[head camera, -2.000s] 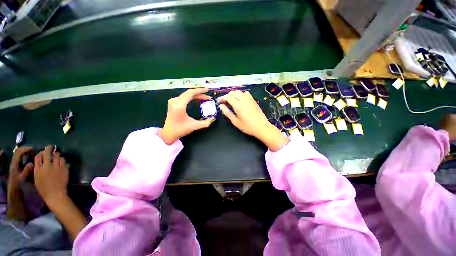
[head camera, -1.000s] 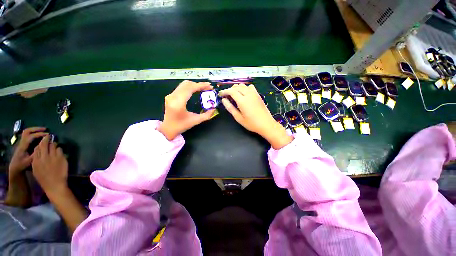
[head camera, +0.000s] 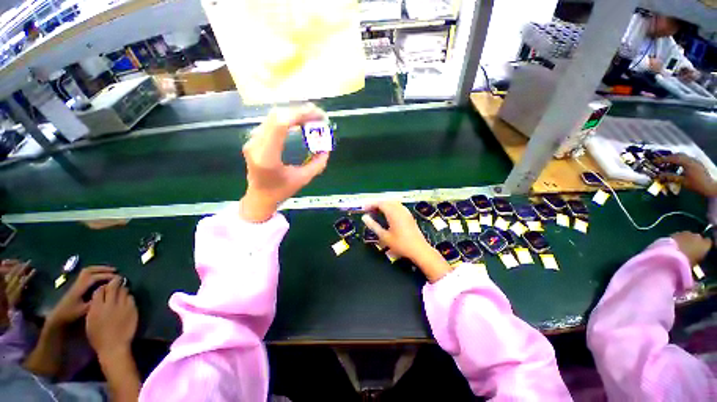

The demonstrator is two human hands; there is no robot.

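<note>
My left hand (head camera: 275, 161) is raised over the green belt and holds a smartwatch unit (head camera: 318, 136) by its edges between thumb and fingers. Its screen is lit white with a small dark figure. My right hand (head camera: 402, 237) is low over the bench. Its fingers are at a dark unit partly hidden beneath them; whether they grip it cannot be told. Another dark unit (head camera: 344, 228) lies just left of that hand, with its pale battery (head camera: 340, 247) towards me. Rows of dark units (head camera: 494, 240) with pale batteries lie to the right, some showing small coloured logos.
A metal rail (head camera: 338, 202) divides the bench from the belt (head camera: 409, 153). A yellow sheet (head camera: 287, 51) hangs ahead. A slanted metal post (head camera: 562, 94), white cable (head camera: 641, 226) and white tray (head camera: 629, 137) with units are at right. Neighbours' hands (head camera: 110, 314) work at left and others at right.
The view has tilted up. My left hand has lifted the lit unit from the bench edge to above the belt. My right hand has come away from it and stays low over the bench.
</note>
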